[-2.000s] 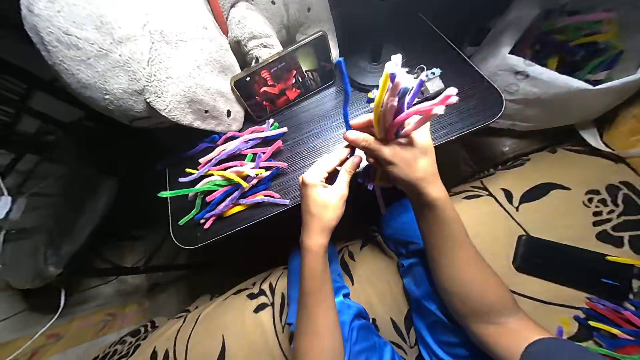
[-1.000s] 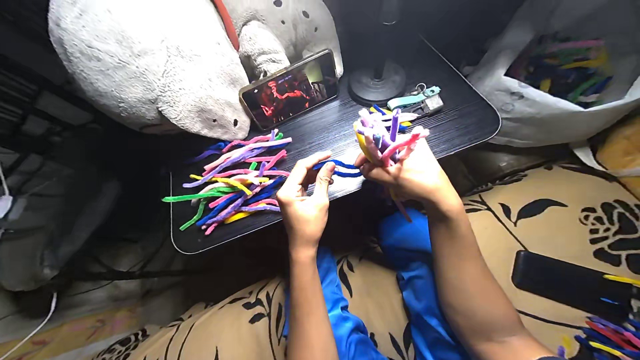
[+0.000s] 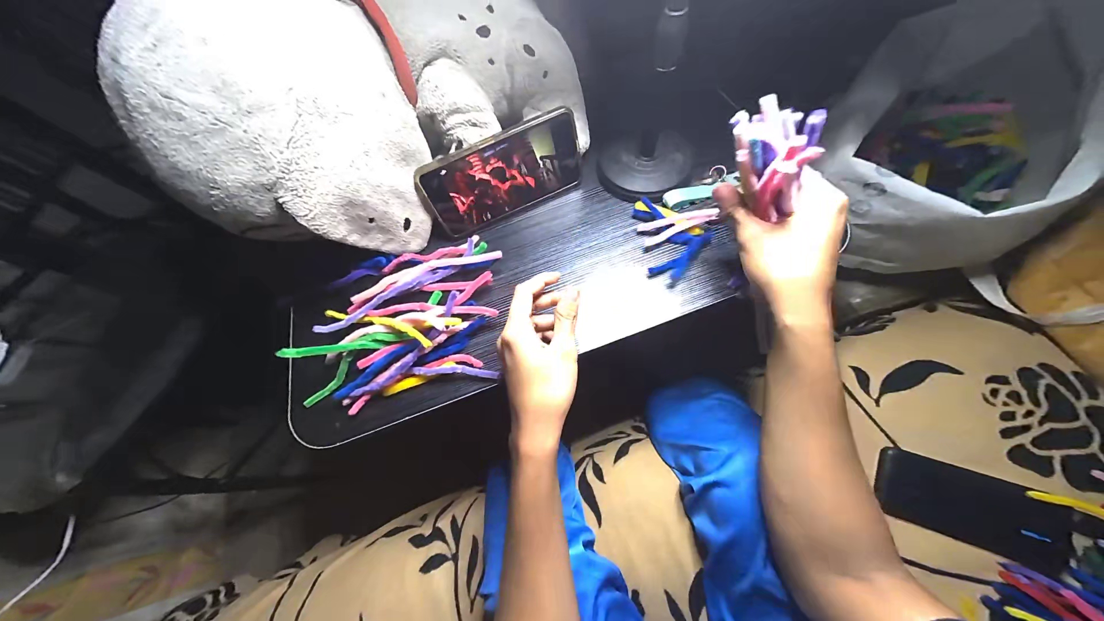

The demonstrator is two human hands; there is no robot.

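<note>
My right hand (image 3: 789,237) grips an upright bundle of pink, white and purple fuzzy pipe cleaners (image 3: 774,159) over the right part of the black table (image 3: 595,259). My left hand (image 3: 543,341) is raised at the table's front edge, fingers curled loosely apart, with nothing seen in it. To its left lies a loose pile of short pipe cleaners (image 3: 405,323) in pink, purple, green, yellow and blue. A smaller group of blue, yellow and pale pink pieces (image 3: 677,233) rests on the table between my hands, nearer the lamp base.
A phone (image 3: 502,172) leans on a white plush toy (image 3: 285,121). Behind the small group are a lamp base (image 3: 645,164) and a teal strap (image 3: 687,196). A white bag (image 3: 906,233) of pipe cleaners stands right. A black device (image 3: 966,504) lies on the patterned cushion.
My left hand has let go of the blue piece it held. My right hand has moved right and up with the bundle. A group of blue, yellow and pink pieces now shows on the table.
</note>
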